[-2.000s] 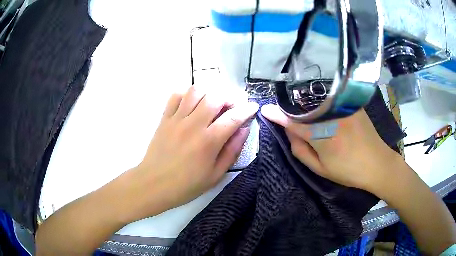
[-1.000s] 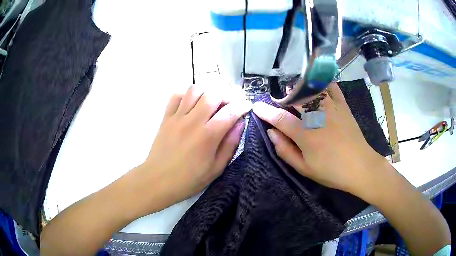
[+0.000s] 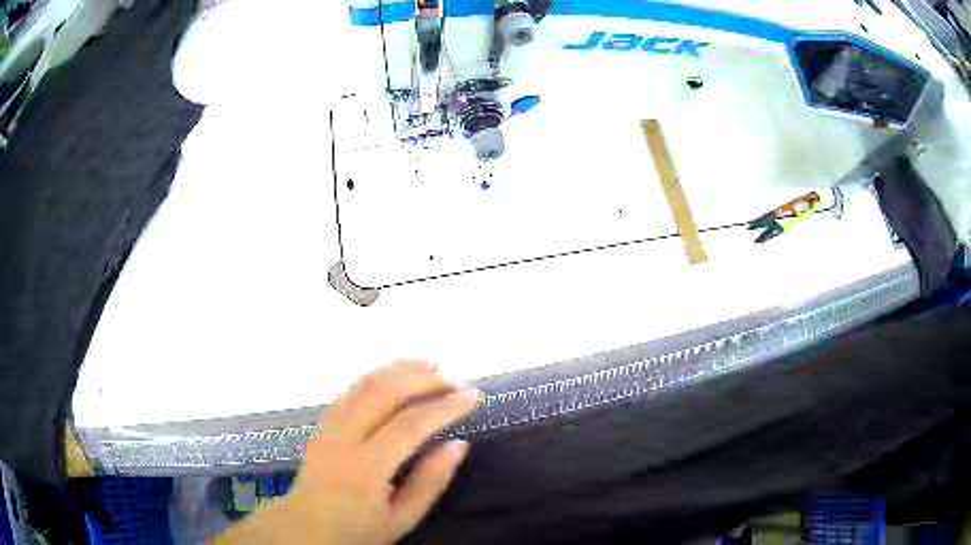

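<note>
A dark garment panel (image 3: 681, 426) lies along and over the table's front edge, from my left hand to the right rim. My left hand (image 3: 373, 458) is blurred at the front edge, its fingers at the panel's left end. Whether the fingers grip the cloth cannot be told. My right hand is out of the picture. The presser foot and needle area (image 3: 421, 117) of the white sewing machine (image 3: 735, 64) shows at the top, with no cloth under it.
Another dark panel (image 3: 80, 192) hangs along the table's left side. A tan strip (image 3: 674, 192) and multicoloured snips (image 3: 790, 215) lie on the right of the machine bed. Dark cloth (image 3: 918, 218) is at the far right. Blue crate parts (image 3: 841, 519) show below the table (image 3: 234, 351).
The worked panel has left the needle area and now lies along the front edge. My left hand has moved down to that edge. My right hand has left the picture. The view has shifted right.
</note>
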